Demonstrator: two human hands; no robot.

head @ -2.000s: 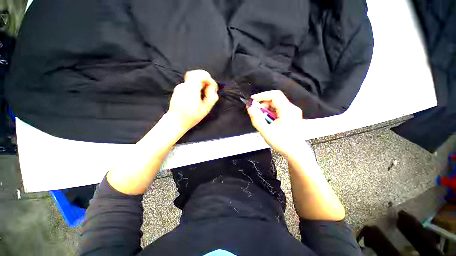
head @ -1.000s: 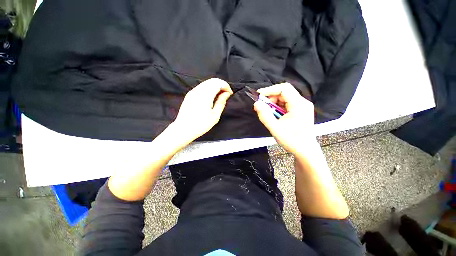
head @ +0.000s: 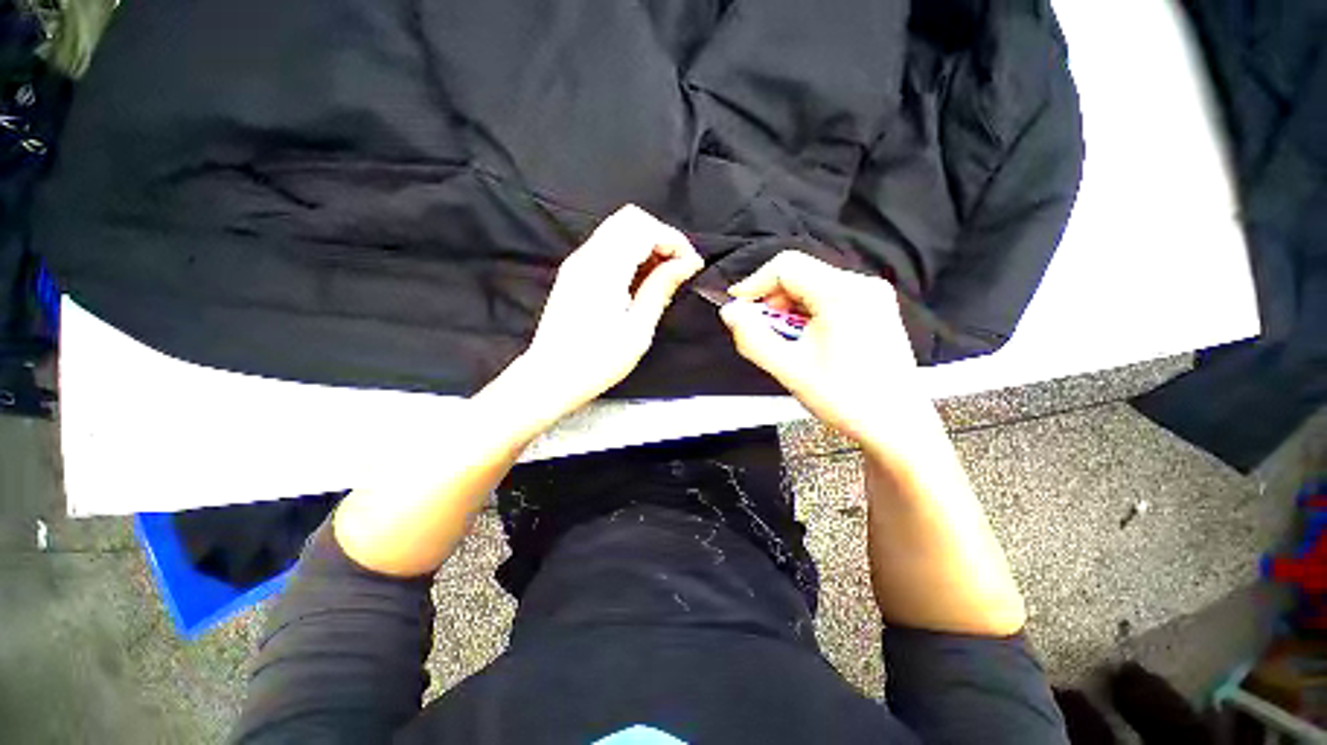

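Observation:
A large black garment (head: pixel 568 117) lies spread and wrinkled over the white tabletop. My left hand (head: pixel 619 303) is near its front middle, with thumb and fingertips pinched on the black cloth. My right hand (head: pixel 827 332) is just to the right and holds the thread snips (head: pixel 786 320), with pink-purple and blue on the handle. The blade end points left towards my left fingertips, close to the cloth. Most of the snips is hidden by my fingers. Any thread between my hands is too fine to see.
The white tabletop (head: pixel 218 437) shows along the front and right. A blue crate (head: pixel 186 590) with black cloth is under the left front edge. More black cloth (head: pixel 1281 218) is at the far right. Red and blue things (head: pixel 1300 560) are at the lower right. Pale clippings lie on my dark clothing.
My left hand has moved right along the cloth, and my right hand a little right with the snips. The snips' blades now show less. The garment's front edge has shifted slightly up in view.

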